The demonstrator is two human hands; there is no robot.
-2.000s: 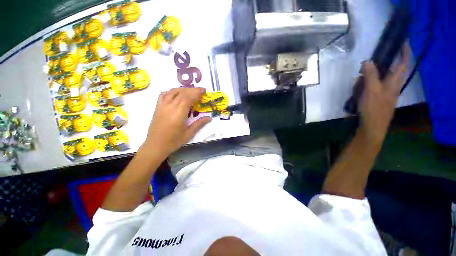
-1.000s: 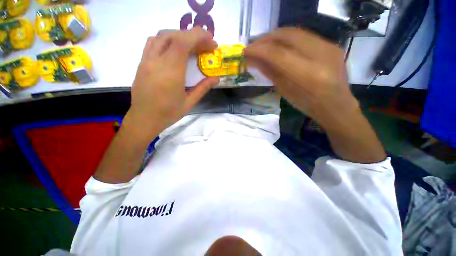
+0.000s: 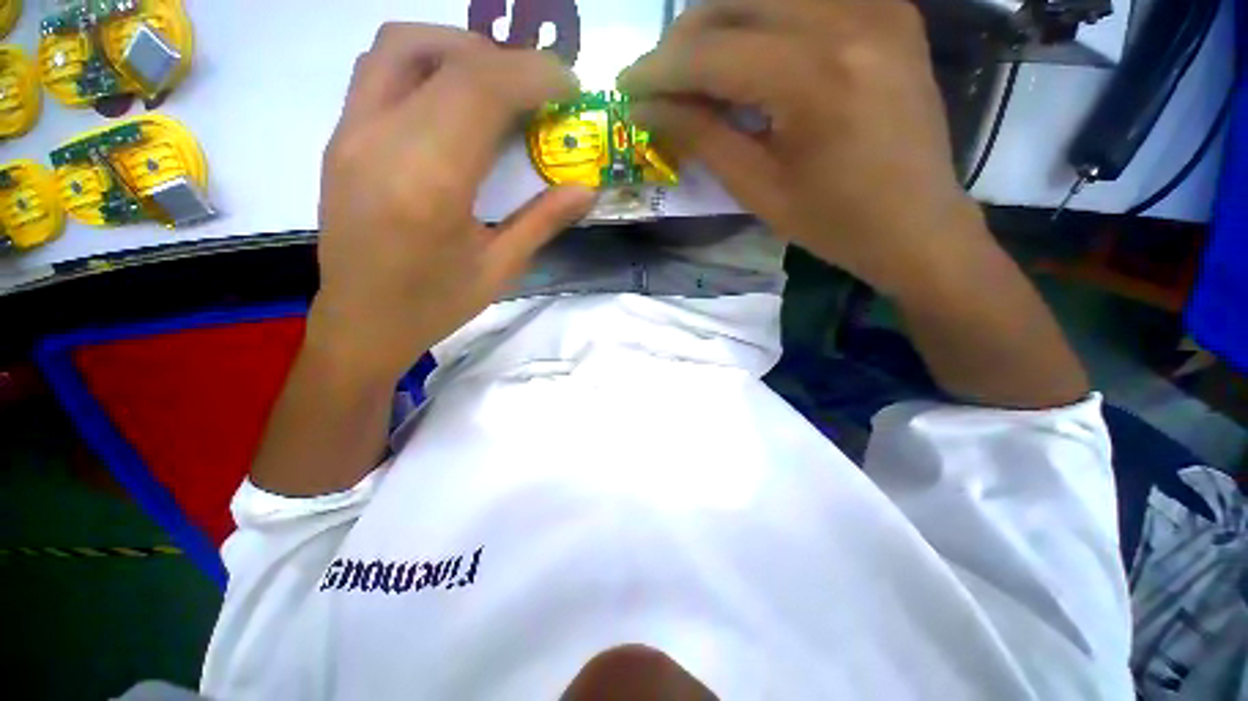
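A yellow plastic housing (image 3: 568, 143) with a green circuit board (image 3: 623, 134) across it is held between both hands over the bench's front edge. My left hand (image 3: 424, 171) grips its left side, with the thumb at the lower edge and fingers at the top. My right hand (image 3: 808, 130) has its fingertips on the upper right part of the unit. The right fingers hide part of the unit's right end, and small parts there are too blurred to tell.
Assembled units (image 3: 133, 170) with silver blocks lie on the white bench (image 3: 274, 82) at left. The electric screwdriver (image 3: 1143, 103) lies at right, near the screw feeder (image 3: 1061, 21) and a blue bin (image 3: 1222, 281). A blue-rimmed red parts bin (image 3: 192, 411) is below left.
My right hand has let go of the electric screwdriver and come to the unit. The view has moved down and closer. The unit is tilted differently, with more green board showing than a second ago.
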